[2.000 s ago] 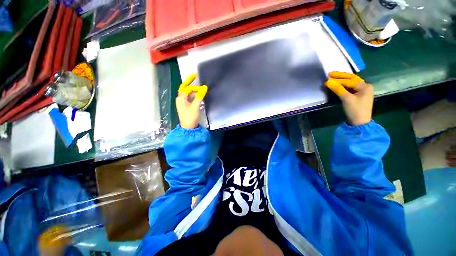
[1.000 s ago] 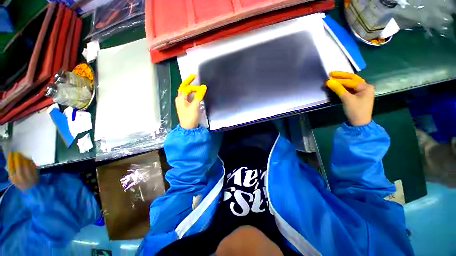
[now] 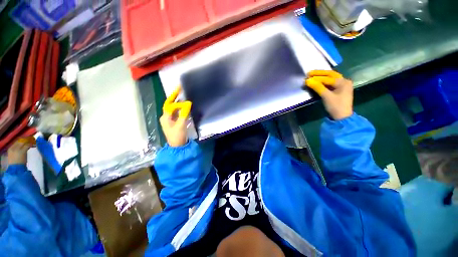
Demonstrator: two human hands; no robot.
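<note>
A dark, glossy panel point(image 3: 246, 80) lies tilted on a white mat point(image 3: 168, 80) in front of me. Milky reflections run over its face; a film sheet over it cannot be clearly told apart. My left hand point(image 3: 176, 118), with yellow finger cots, pinches at the panel's left edge with thumb and finger. My right hand point(image 3: 334, 93), also with yellow finger cots, pinches at its right edge. The corners between the fingers are hidden.
Red trays point(image 3: 201, 25) stand behind the mat, with a blue strip point(image 3: 321, 40) at its right. A bagged film stack point(image 3: 110, 110), bottles point(image 3: 52, 118) and more red trays point(image 3: 30, 75) are left. A neighbour's hand point(image 3: 19, 150) shows at far left. A cardboard box point(image 3: 125, 211) sits below the bench.
The view has turned and shifted, so the bench things sit further left. Both my hands keep the same pinch at the panel's sides. The neighbour's hand has moved up to the bottles.
</note>
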